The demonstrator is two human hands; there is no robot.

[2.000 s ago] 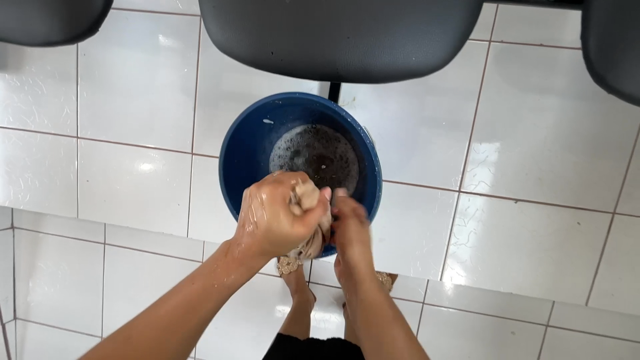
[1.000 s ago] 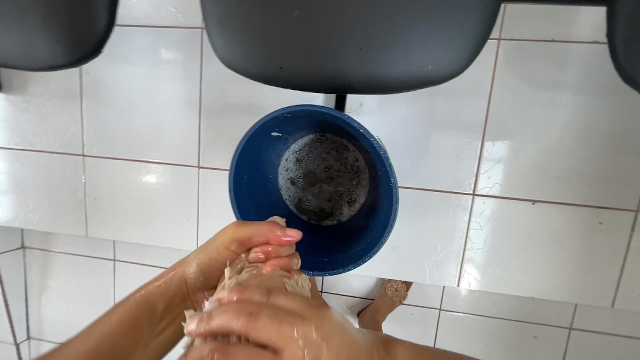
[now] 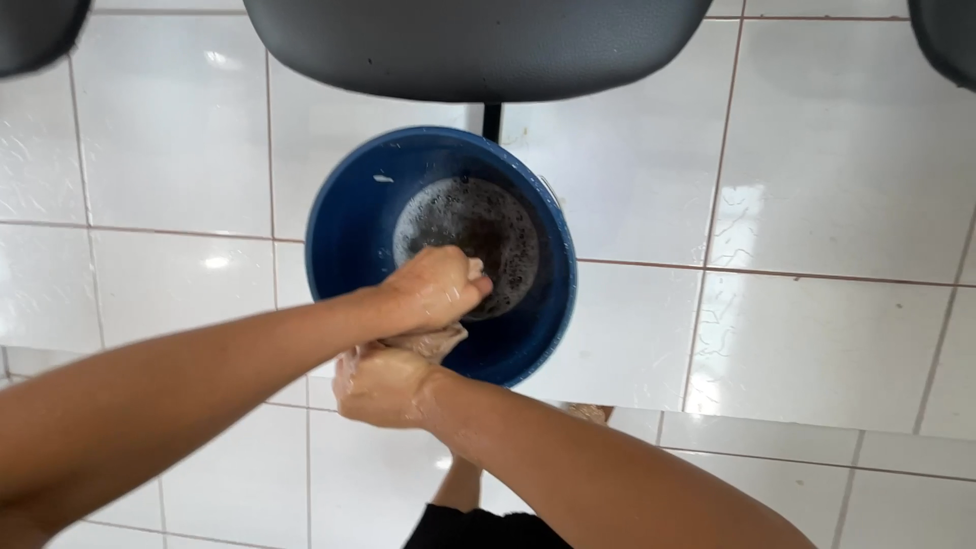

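A round blue plastic bucket (image 3: 560,305) stands on the tiled floor with dark, foamy water (image 3: 488,229) at its bottom. My left hand (image 3: 435,286) is closed on one end of a wet beige cloth (image 3: 427,343), over the inside of the bucket. Lower and to the left, my right hand (image 3: 381,385) grips the other end near the bucket's front rim. The cloth is bunched between the two fists, and much of it is hidden by my fingers.
A black padded seat (image 3: 488,46) overhangs the far side of the bucket, with parts of other black seats (image 3: 38,30) at both upper corners. White floor tiles (image 3: 183,122) bear wet spots. Below the bucket, a step edge crosses the floor, and my legs and a foot partly show.
My hands have moved from below the bucket's front rim up over it. One second ago both were bunched around the cloth; now they grip it at separate ends.
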